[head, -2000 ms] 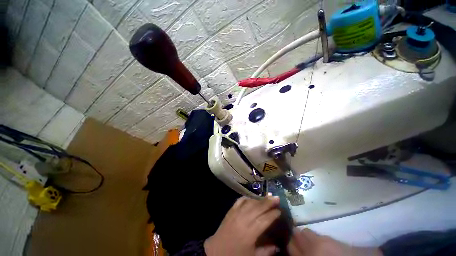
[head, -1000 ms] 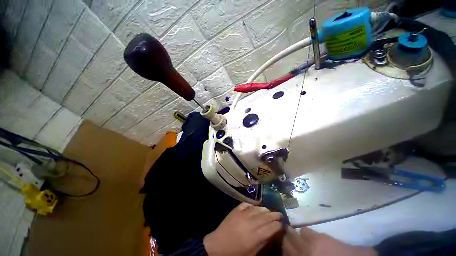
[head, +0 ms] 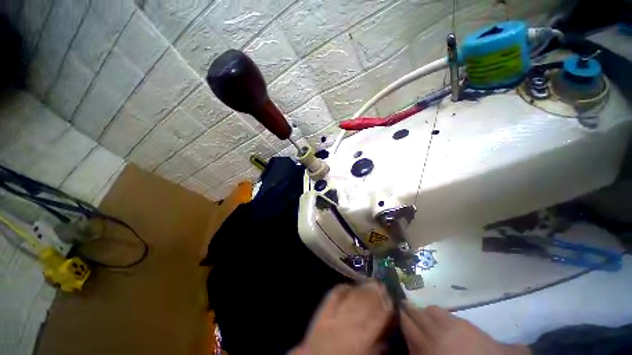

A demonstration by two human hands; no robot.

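The black garment (head: 260, 263) lies bunched at the left of the machine head (head: 443, 166), and a dark strip of it runs up to the needle area (head: 388, 267). My left hand (head: 352, 320) is blurred and pinches the dark cloth just below the presser foot. My right hand (head: 443, 334) is close beside it, with fingers on the same cloth; its fingertips are partly hidden. The cloth edge between the hands is dark and hard to make out. The presser foot is partly hidden.
Snips with a blue handle (head: 585, 254) lie on the bed under the arm. A dark red handle (head: 239, 82) stands up from the head. A blue container (head: 495, 55) is on top. A yellow plug (head: 66, 270) is at far left.
The view has shifted slightly, so the machine appears a little further right than a second ago. Both hands remain at the cloth below the needle, and my left hand is now more blurred.
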